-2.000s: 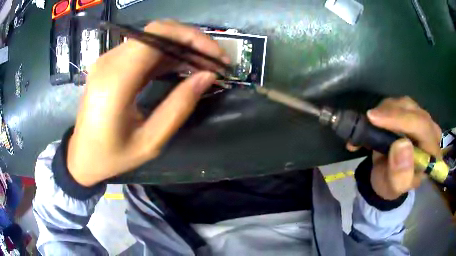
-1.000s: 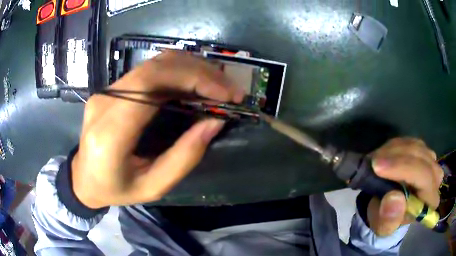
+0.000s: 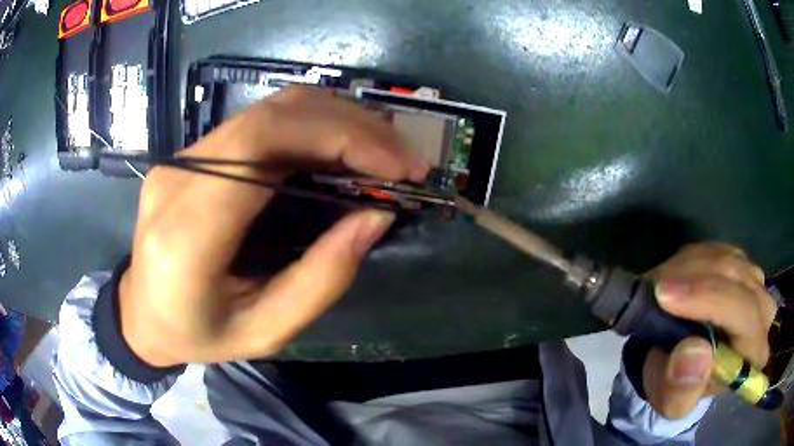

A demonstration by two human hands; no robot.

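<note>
An opened handset (image 3: pixel 205 100) lies on the dark green mat, partly under my left hand. At its right end a white-edged display module (image 3: pixel 489 157) and the green circuit board (image 3: pixel 462 142) show. My left hand (image 3: pixel 261 226) holds dark tweezers (image 3: pixel 235 172), their legs pointing right to the board's near edge. My right hand (image 3: pixel 709 318) grips the soldering iron (image 3: pixel 640 300) by its black and yellow handle. The iron's brownish tip touches or nearly touches the spot at the tweezer ends; contact cannot be told. A thin solder strand (image 3: pixel 117 155) shows left of my left hand.
Two black handsets with white labels (image 3: pixel 129 104) and red-orange ovals stand in a row at the upper left. A white-edged frame (image 3: pixel 213 7) is at the top. A small grey plastic piece (image 3: pixel 653 59) lies at the upper right, with a slim dark tool (image 3: pixel 766 65) beyond it.
Since two seconds ago, both hands and the iron sit lower in view, with more of the opened handset visible. The tweezers lie flatter. Over the last second almost nothing has moved.
</note>
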